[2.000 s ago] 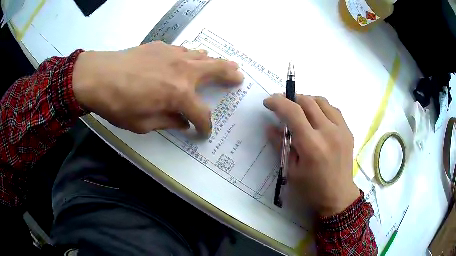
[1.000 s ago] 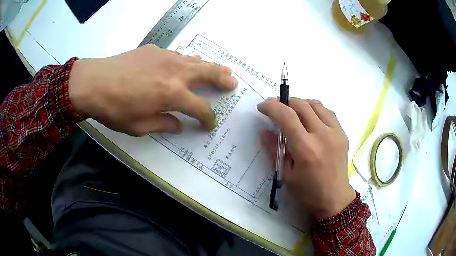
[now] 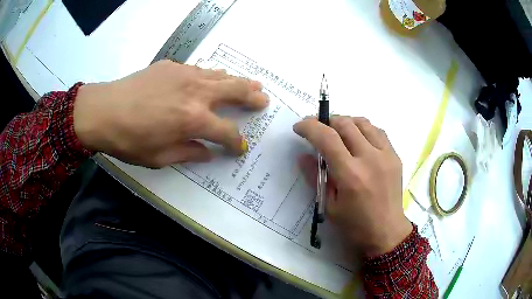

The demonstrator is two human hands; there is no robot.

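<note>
A printed pattern template (image 3: 283,163) with small characters and a square code lies on the white drafting paper (image 3: 315,29). My left hand (image 3: 169,114) lies palm down on its left part, fingers spread, holding nothing; a small yellow mark shows at one fingertip. My right hand (image 3: 359,181) rests on its right part and holds a gel pen (image 3: 324,111) between the fingers, clear tip pointing away from me and black end toward me. The pen tip is not on the drawn lines. My right thumb is partly hidden under the hand.
A steel ruler (image 3: 195,29) lies beyond my left hand. A black piece (image 3: 90,13) is at the upper left. At the right are a glue bottle (image 3: 411,14), a tape roll (image 3: 433,184), a green tool (image 3: 453,283), brown strips (image 3: 520,169) and a black bundle (image 3: 481,47).
The whole view has shifted slightly, with the objects drifting left in the picture. Both hands keep nearly the same place on the template, and the pen stays in my right hand.
</note>
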